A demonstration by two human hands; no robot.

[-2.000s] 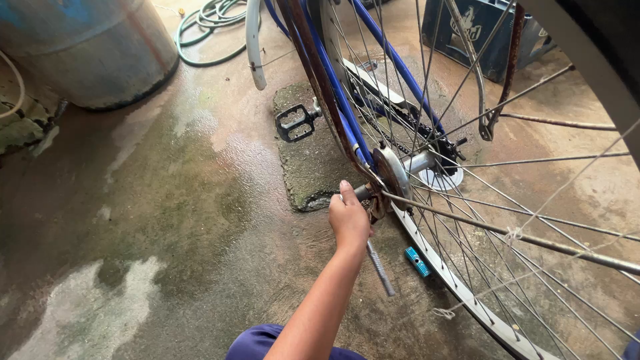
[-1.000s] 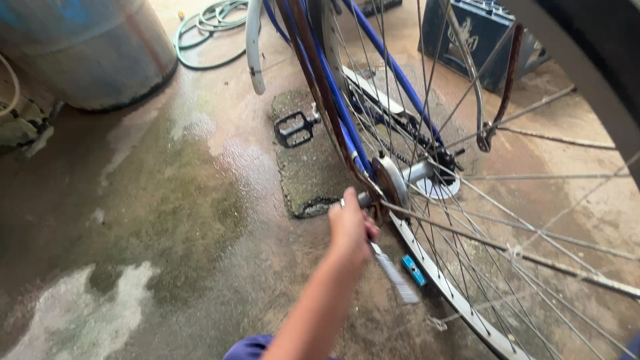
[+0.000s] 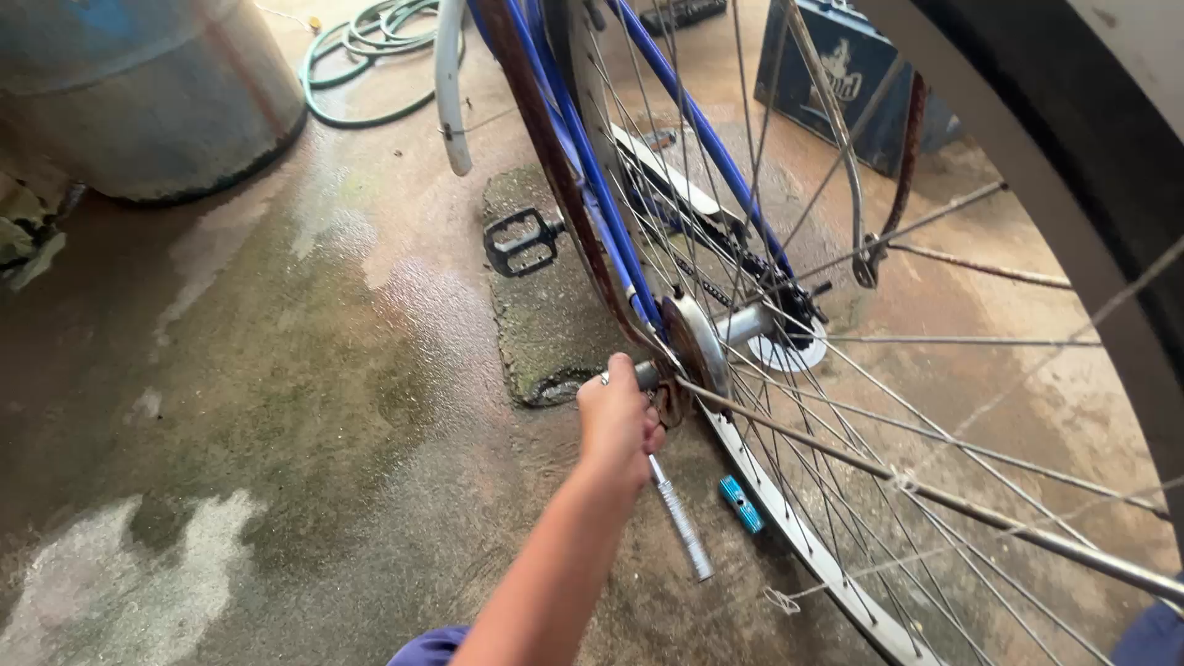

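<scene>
My left hand (image 3: 618,421) is closed around the head of a metal socket wrench (image 3: 682,523) at the rear axle end of a blue bicycle. The wrench's socket (image 3: 646,375) points at the axle beside the hub brake drum (image 3: 698,347); my fingers hide part of the tool. Its knurled handle slants down and right from my fist. My right hand is not in view. The spoked rear wheel (image 3: 819,564) stands just right of my left hand. A small bright blue object (image 3: 741,505) lies on the floor between the handle and the rim.
A black pedal (image 3: 522,242) sits above a rough concrete slab (image 3: 546,324). A metal drum (image 3: 148,102) and a coiled green hose (image 3: 324,83) are at the upper left. A dark blue crate (image 3: 814,83) stands behind the wheel. Thin stays and string cross the right side. The floor looks wet.
The wrench handle swung right, away from where it was two seconds ago, and has since swung back left. My left hand has stayed at the axle.
</scene>
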